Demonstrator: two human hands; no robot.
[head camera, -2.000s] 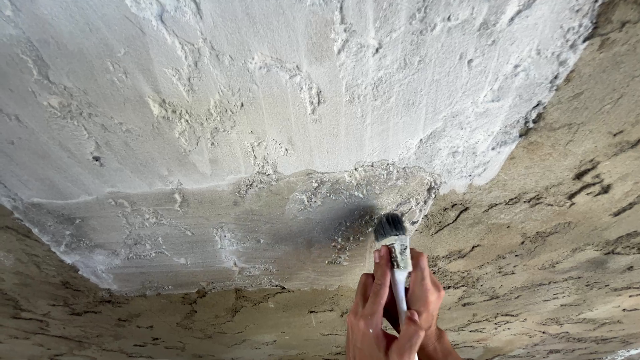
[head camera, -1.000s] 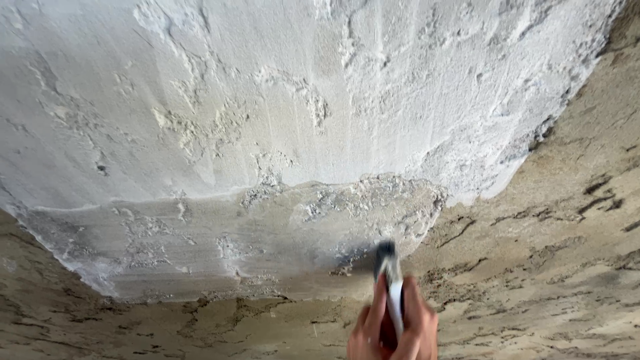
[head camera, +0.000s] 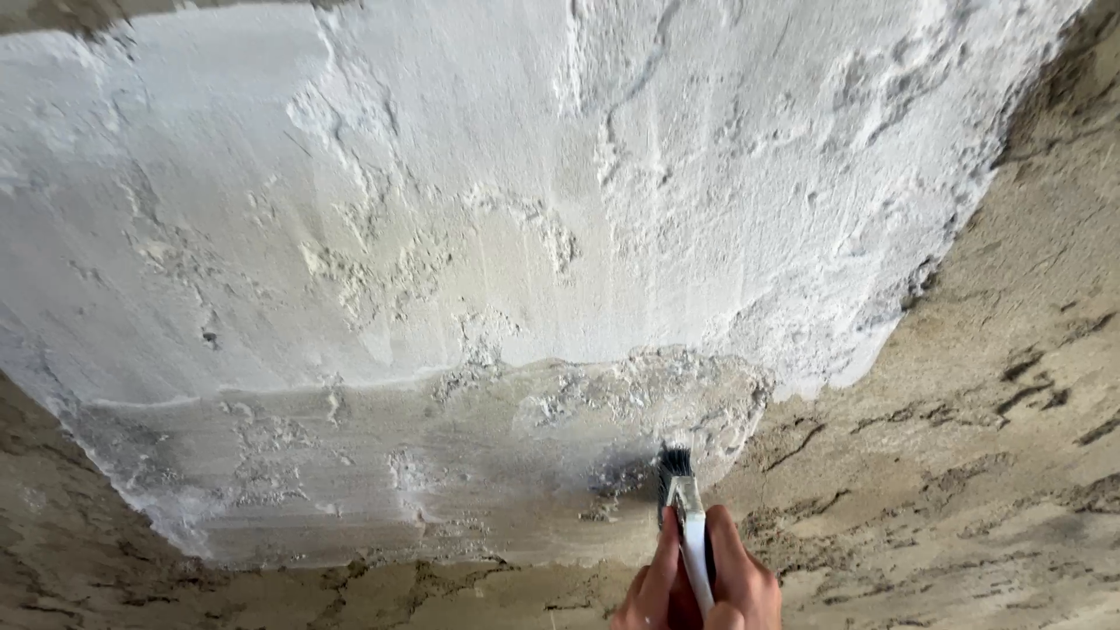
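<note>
My right hand (head camera: 735, 577) grips the white handle of a paintbrush (head camera: 694, 534), fingers on either side of it, at the lower edge right of centre. The brush points up, its dark bristles against the lower right part of a grey-beige recessed band (head camera: 350, 481) in a rough plastered surface. Above this band lies a large whitish plaster area (head camera: 525, 289) with ridges and crumbly patches. A shadow falls just left of the bristles. My left hand is not seen.
Rough brown, cracked plaster (head camera: 989, 437) borders the pale area on the right and along the bottom. A jagged white edge (head camera: 927, 271) runs down the right side. A small dark pit (head camera: 208, 337) marks the left part, and more brown surface shows at the top left.
The brush has moved down along the band from its place two seconds ago, then slightly up since the last earlier frame. My right hand still holds it.
</note>
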